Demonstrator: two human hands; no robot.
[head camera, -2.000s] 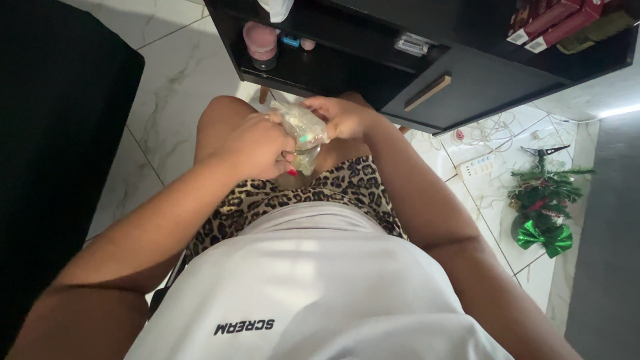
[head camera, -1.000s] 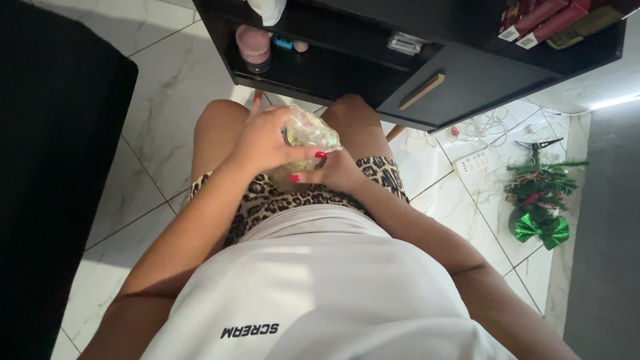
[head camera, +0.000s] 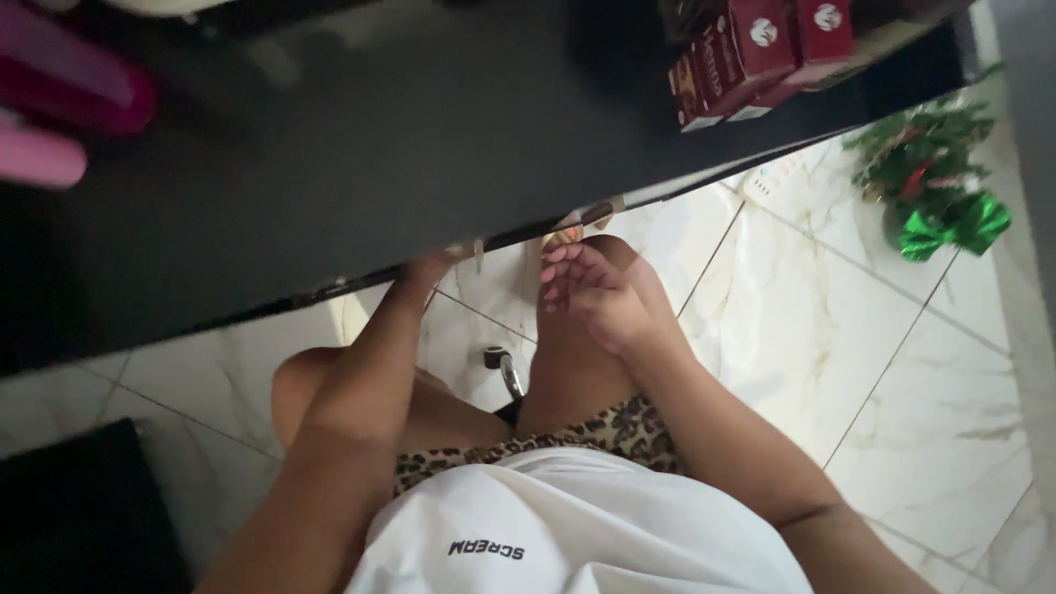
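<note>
My left hand (head camera: 441, 259) reaches in under the front edge of the black furniture top (head camera: 346, 165); most of it is hidden there, along with anything in it. A small thin greenish thing (head camera: 478, 256), blurred, shows beside its fingertips. Above my right thigh, my right hand (head camera: 590, 297) has its palm turned up and its fingers loosely curled and apart, with nothing seen in it. The clear plastic bag of the earlier frames is not in view.
Dark red henna boxes (head camera: 726, 66) stand on the top at the right; blurred pink containers (head camera: 66, 82) lie at the left. A small Christmas tree with a green bow (head camera: 953, 227) and a white power strip (head camera: 771, 177) are on the tiled floor. A chair caster (head camera: 495, 357) shows between my legs.
My hands, together at the clear plastic bag before, are now apart. My left hand has gone under the furniture's edge, and the bag has left view. The view has moved closer over the furniture top.
</note>
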